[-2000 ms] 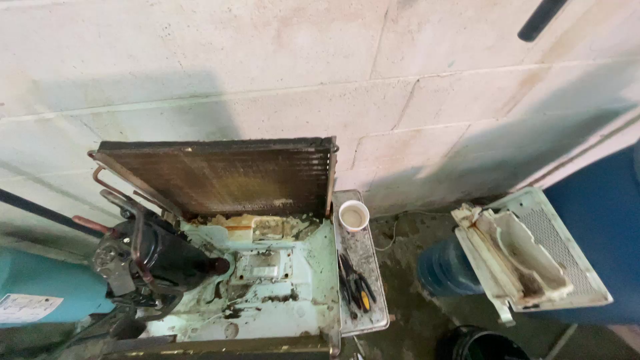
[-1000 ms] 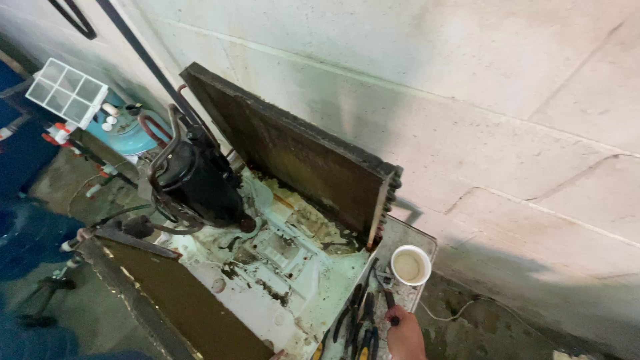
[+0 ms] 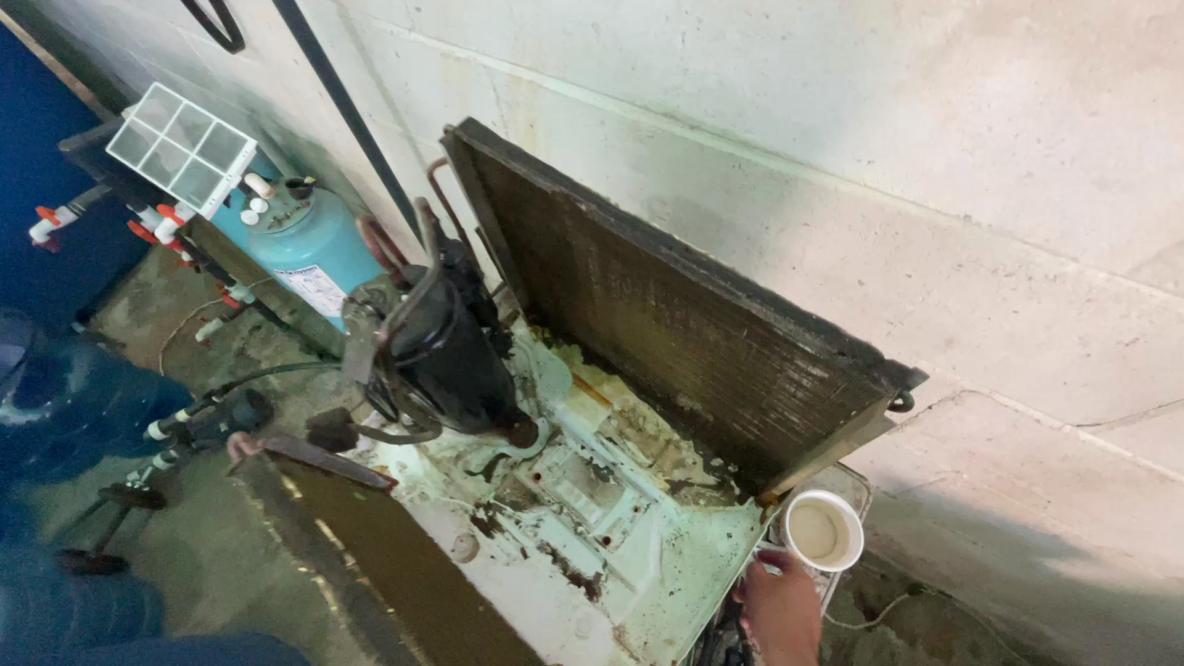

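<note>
My right hand (image 3: 782,606) reaches in from the bottom edge, its fingers bent beside a white cup (image 3: 822,530) on a tray (image 3: 856,486). Whether the fingers hold anything is unclear. Dark tool handles (image 3: 726,638) lie just left of the hand, mostly cut off. Left of it is the stained white base pan (image 3: 592,527) of an air conditioner. A black compressor (image 3: 453,361) stands tilted on the pan, with copper tubes around it. A dirty finned coil (image 3: 666,324) rises along the wall side, and a second coil (image 3: 416,573) lies opposite. My left hand is out of view.
A light-blue tank (image 3: 310,245) with a white grid filter (image 3: 182,146) on it stands behind the compressor. Pipes with red-handled valves (image 3: 171,222) and blue containers (image 3: 74,398) are at the left. A block wall (image 3: 1017,231) runs along the right; a thin cable (image 3: 869,622) lies on the floor.
The view has swung strongly since the oldest frame, which shows no hand. My right hand came in beside the tools and cup one second ago; now it is close against the cup's lower left side.
</note>
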